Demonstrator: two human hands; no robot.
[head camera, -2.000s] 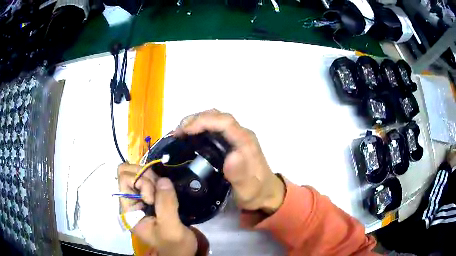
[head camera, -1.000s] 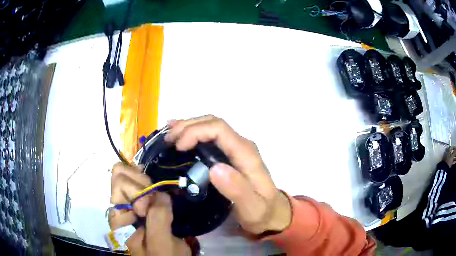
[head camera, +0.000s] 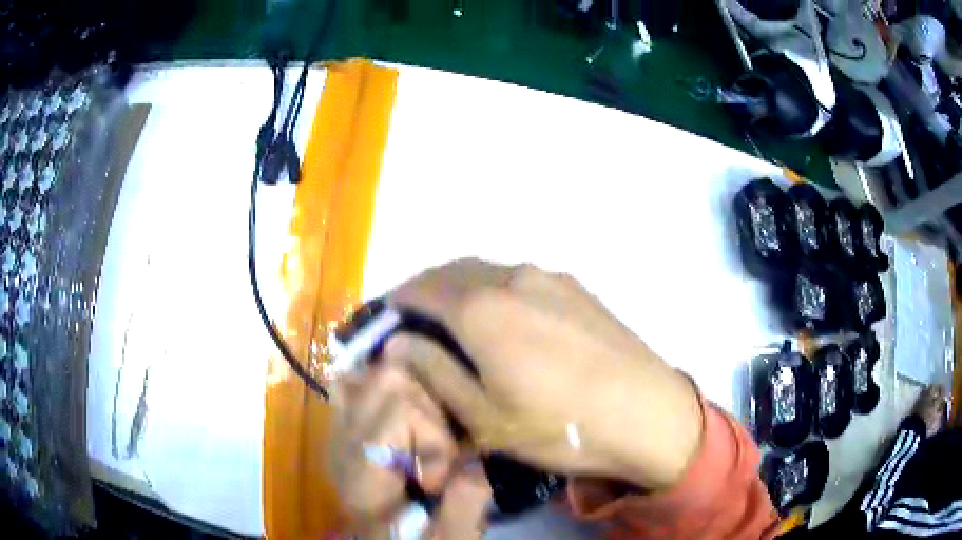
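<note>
The black camera housing (head camera: 517, 483) is mostly hidden under my hands at the lower middle; only dark parts of it show. My right hand (head camera: 538, 364) is closed over its upper side, back of the hand up. A black edge and a blurred white piece (head camera: 366, 340) show by its fingertips. My left hand (head camera: 396, 454) is blurred and bunched just below and left, with wires (head camera: 406, 469) and white bits between its fingers. What exactly each hand grips is partly hidden. The black pigtail cable (head camera: 254, 243) runs from my left hand up over the white sheet.
Black oval lens modules (head camera: 783, 396) stand in rows in a clear tray at right. Orange tape (head camera: 338, 211) crosses the white sheet. A plastic-wrapped parts tray (head camera: 37, 274) lies at far left. Unfinished camera units (head camera: 796, 95) stand at top right. A person's striped sleeve (head camera: 897, 475) is at lower right.
My right hand has turned over and moved down across the housing, covering the silvery motor and bowl. My left hand has shifted right, close against it. The view has swung left.
</note>
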